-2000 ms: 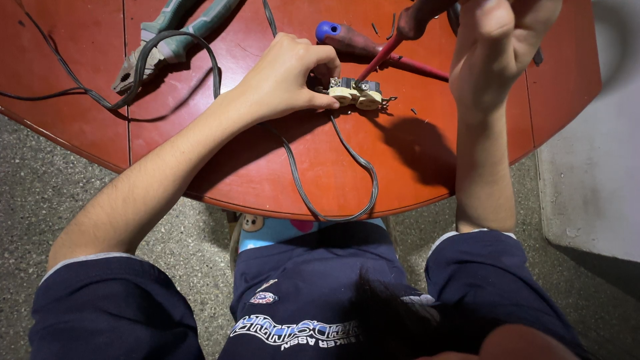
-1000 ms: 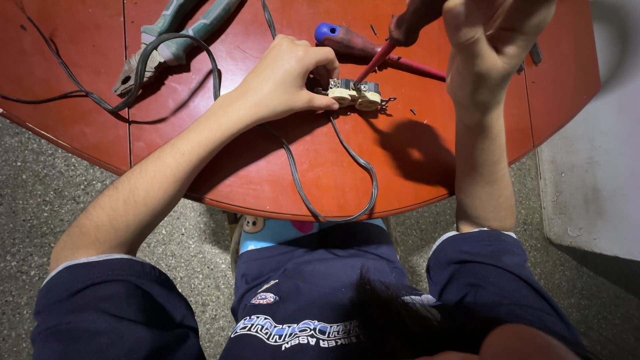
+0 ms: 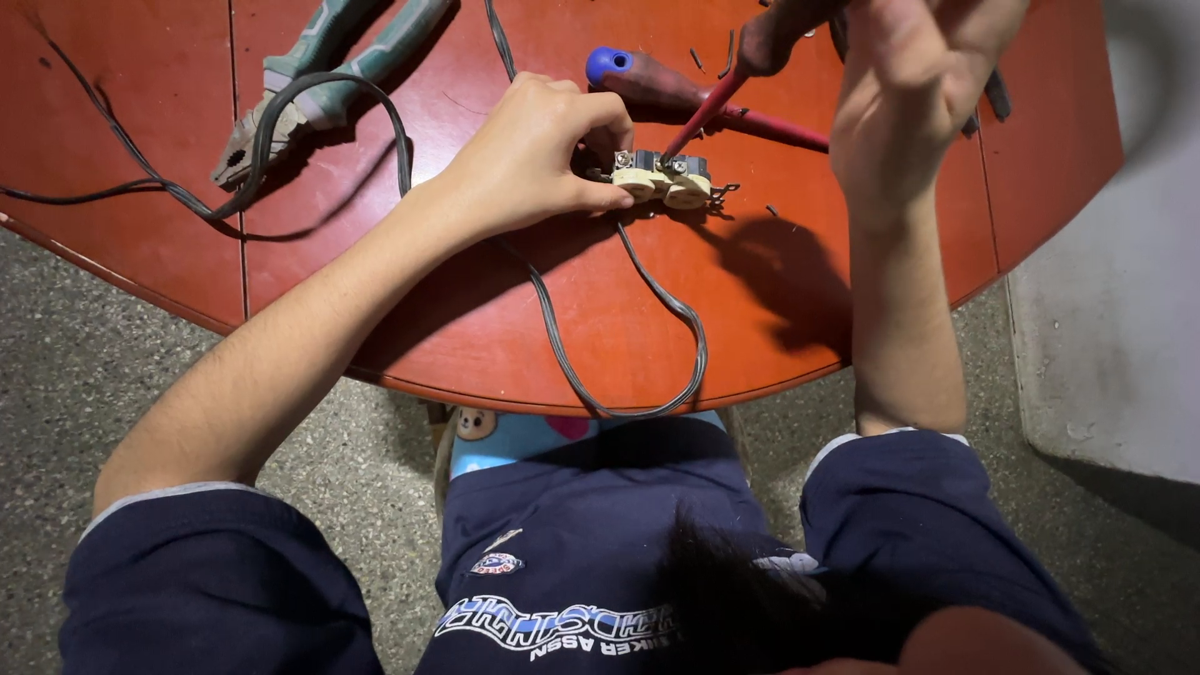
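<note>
A duplex electrical outlet with a cream face and dark back lies on its side on the red table. My left hand pinches its left end between thumb and fingers. The tip of a screwdriver with a red shaft rests at a terminal screw on the outlet's upper side. My right hand is at that screwdriver's dark handle, near the top edge, with part of the grip out of frame. A dark two-strand cable loops below the outlet towards the table's front edge.
Green-handled combination pliers lie at the upper left, with cable looped over them. A second screwdriver, blue-ended, lies behind the outlet. Dark cable scraps are scattered nearby, and a dark tool lies partly behind my right hand. The table's curved front edge is close to my lap.
My right hand has shifted and turned slightly at the screwdriver handle. My left hand and the outlet have stayed in place.
</note>
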